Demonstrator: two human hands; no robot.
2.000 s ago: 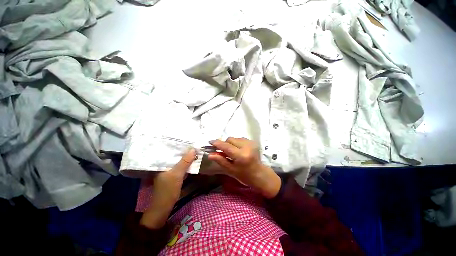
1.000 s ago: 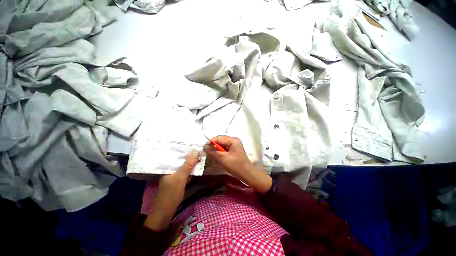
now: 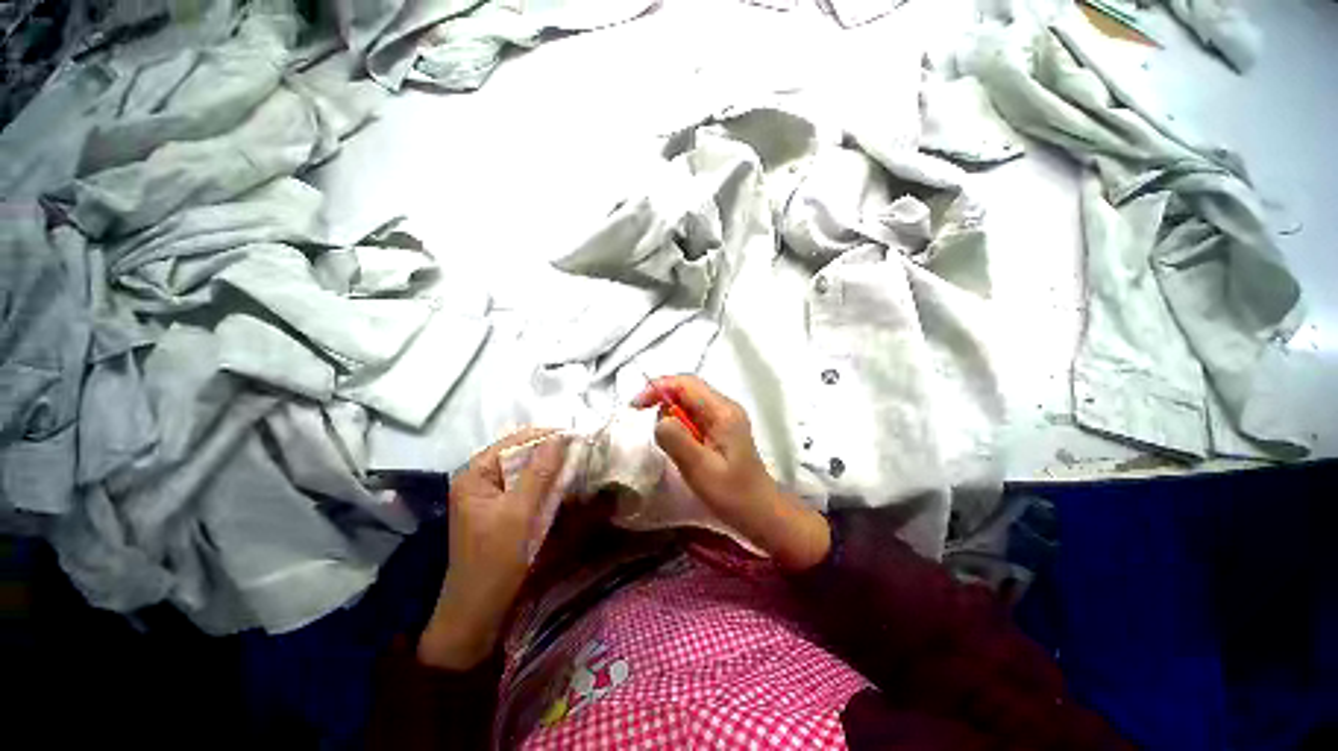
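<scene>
A pale garment with a row of dark buttons lies crumpled on the table, its lower edge over the table's front. My left hand grips a bunched edge of this garment, thumb on top, just past the table edge. My right hand is close to its right, shut on small thread snips with an orange-red grip. Their thin tip points up and left, above the cloth. Whether the tip touches any thread cannot be seen.
A large heap of pale garments hangs over the table edge at left. Another pale garment lies at right. More cloth lies at the far side. The white table has small scraps near its front right edge. A pink checked apron covers the lap.
The flat garment edge under my left hand is now bunched and folded up. My left hand has shifted slightly left, and my right hand with the snips slightly right and up.
</scene>
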